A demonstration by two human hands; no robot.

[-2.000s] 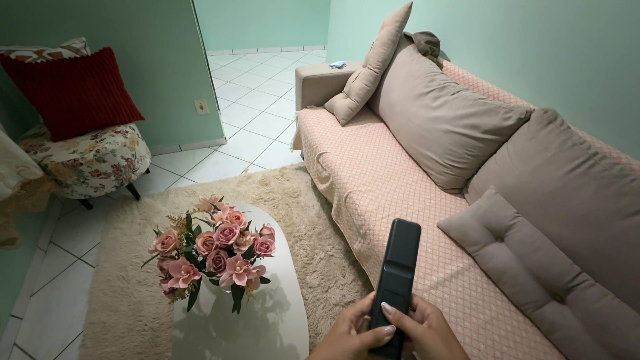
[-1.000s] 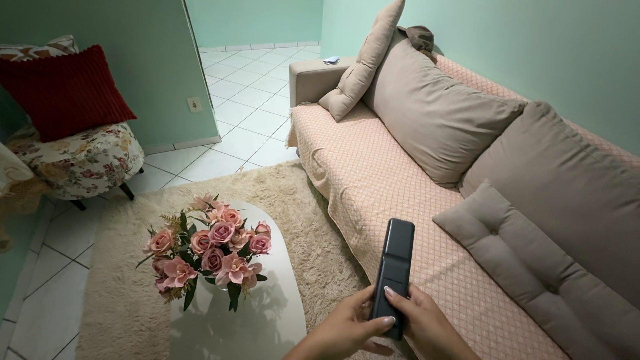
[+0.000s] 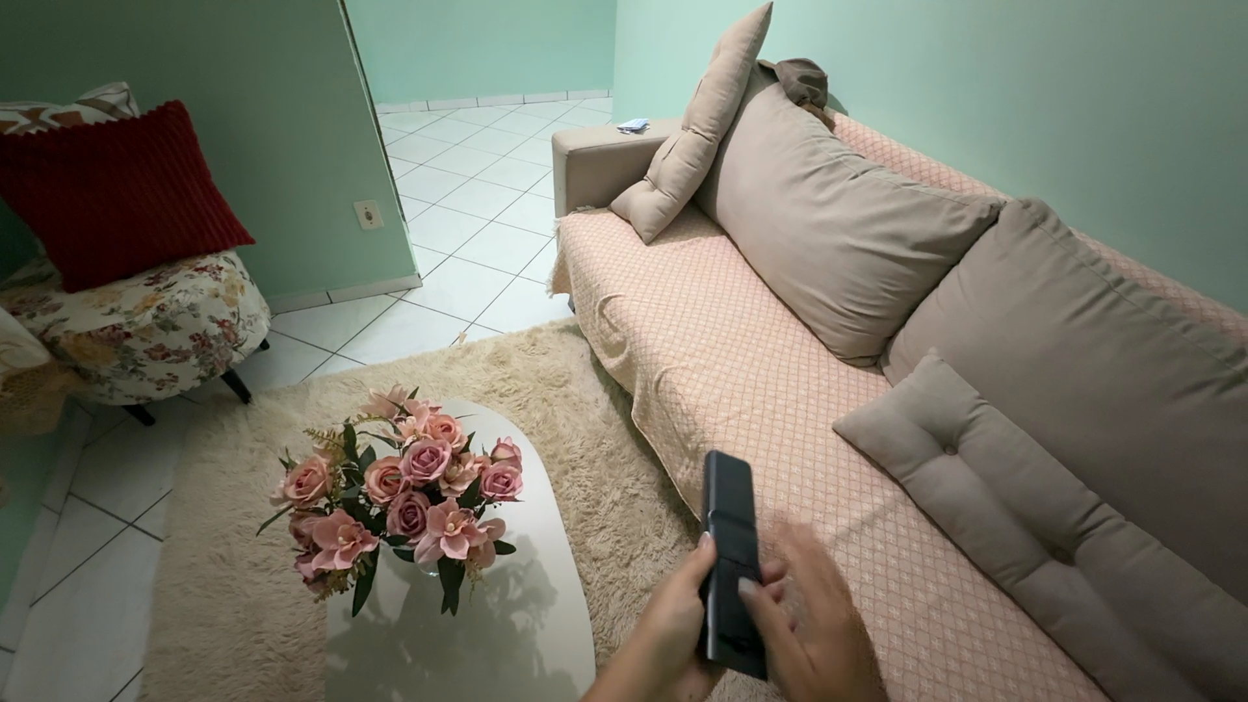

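A black handheld device, apparently a remote control (image 3: 731,556), is held upright and slightly tilted at the lower middle of the head view. My left hand (image 3: 673,619) grips its lower left side, with the thumb along the edge. My right hand (image 3: 814,614) is at its right side, the thumb touching its lower part; the fingers are blurred and partly raised off it. To the left, a bunch of pink roses and orchids (image 3: 414,487) stands on a pale table with a rounded end (image 3: 546,585).
A sofa with a pink patterned cover (image 3: 780,409) and beige cushions (image 3: 838,234) runs along the right. A shaggy beige rug (image 3: 234,487) lies under the table. At left stands a floral stool (image 3: 166,322) bearing a red cushion (image 3: 117,195). A small object (image 3: 633,126) lies on the sofa's armrest.
The fingers of my right hand have lifted partly away from the device's right side. The device now shows more of its side edge, so it has turned somewhat.
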